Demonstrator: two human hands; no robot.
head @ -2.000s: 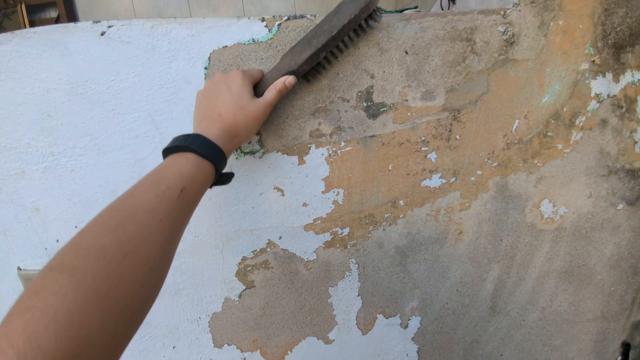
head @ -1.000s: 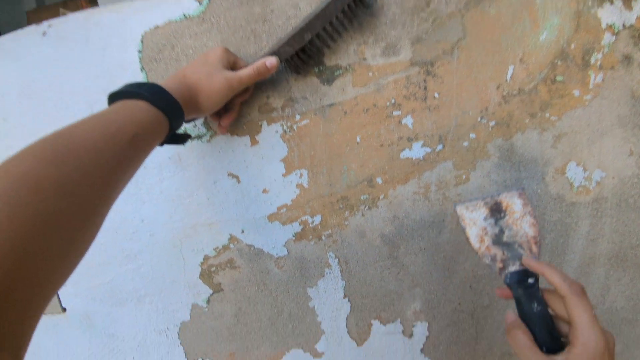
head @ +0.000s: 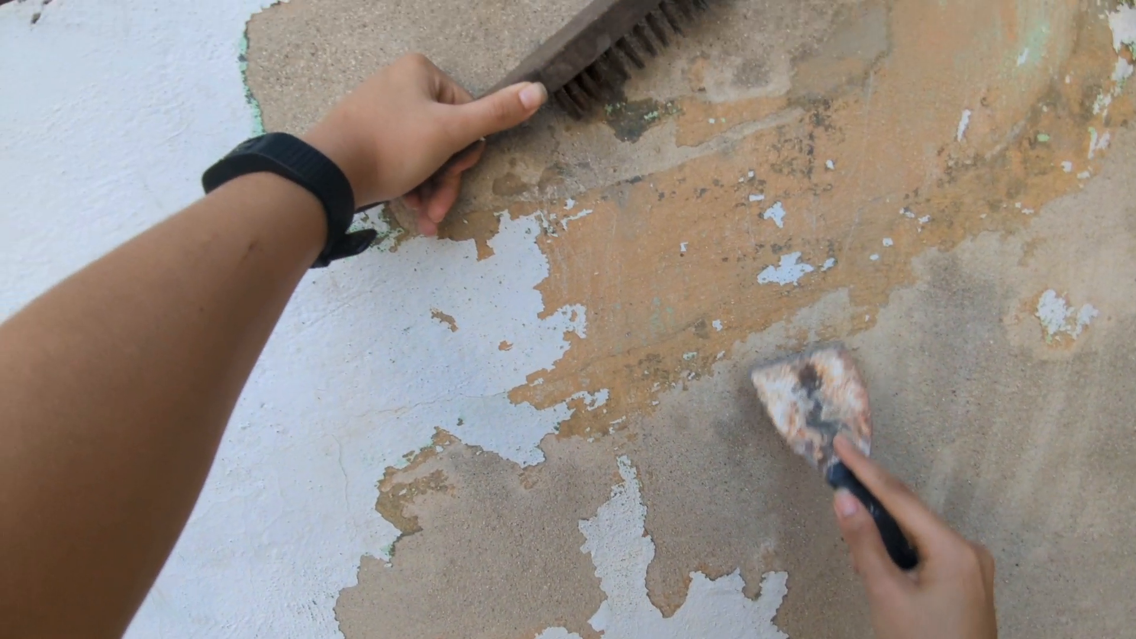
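At the upper left my left hand (head: 404,133), with a black band on its wrist, grips the handle of a brush (head: 586,49). Its dark bristles point down and right at the bare plaster; the brush's far end is cut off by the top edge. At the lower right, my right hand (head: 923,550) holds a paint scraper (head: 821,404) by its black handle, index finger along the blade. The blade is smeared with white and rust-brown and lies over the grey part of the wall (head: 728,524). Whether it touches the wall I cannot tell.
White paint (head: 293,373) covers the left of the wall and ends in a ragged edge. A tan-orange patch (head: 657,266) crosses the middle, with small white flakes on it. A white paint remnant (head: 621,541) stands at the bottom, and another small one (head: 1061,315) at the right.
Two seconds ago only my left hand with the brush was in view; my right hand with the scraper has since come in from the lower right. The scraper has moved left along the wall.
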